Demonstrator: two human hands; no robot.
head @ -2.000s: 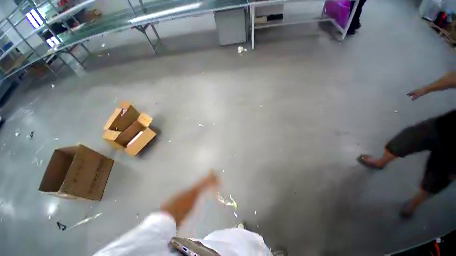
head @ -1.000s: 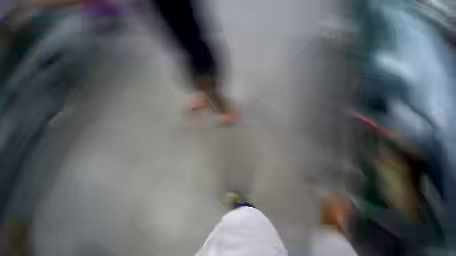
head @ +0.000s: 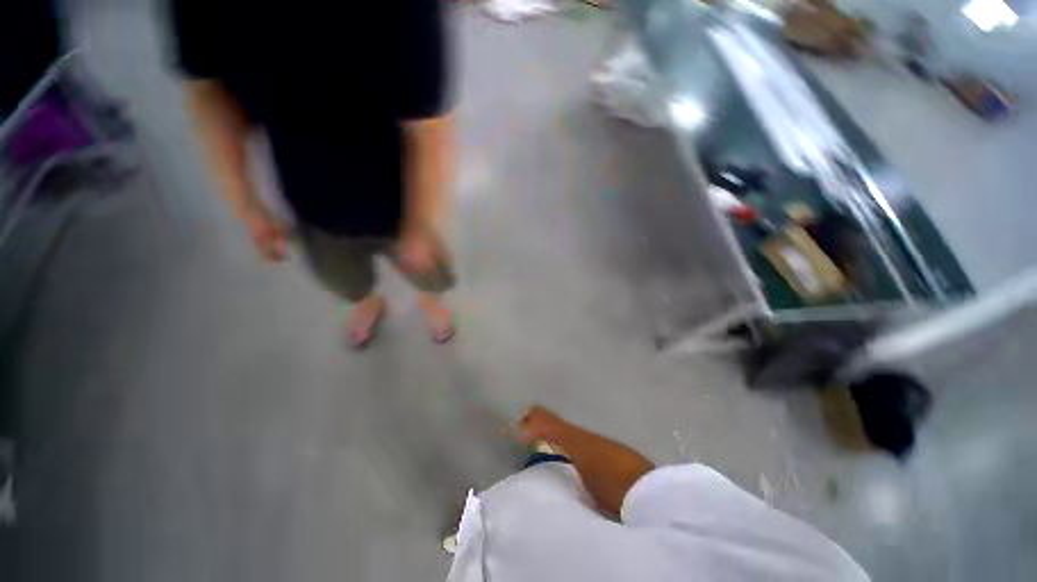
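My right hand (head: 537,426) is low in the middle of the view, in front of my white clothing. It is blurred and small, and no object shows in it; I cannot tell how its fingers are set. My left hand is not in view. A green-topped workbench (head: 716,136) stands ahead to the right. Long whitish-silver strips (head: 785,108) lie along it. An open brown box (head: 802,264) and a small red item (head: 744,213) are near its close end.
A person (head: 330,125) in dark clothes stands ahead to the left, facing me. A purple item (head: 51,131) is at the far left. Crumpled whitish plastic (head: 628,82) lies beside the bench. A black bundle (head: 890,412) and small litter scraps are at the lower right.
The view has turned, so the person now stands ahead left and the bench shows at the right. The floor boxes have left view. My right hand now shows at the lower middle.
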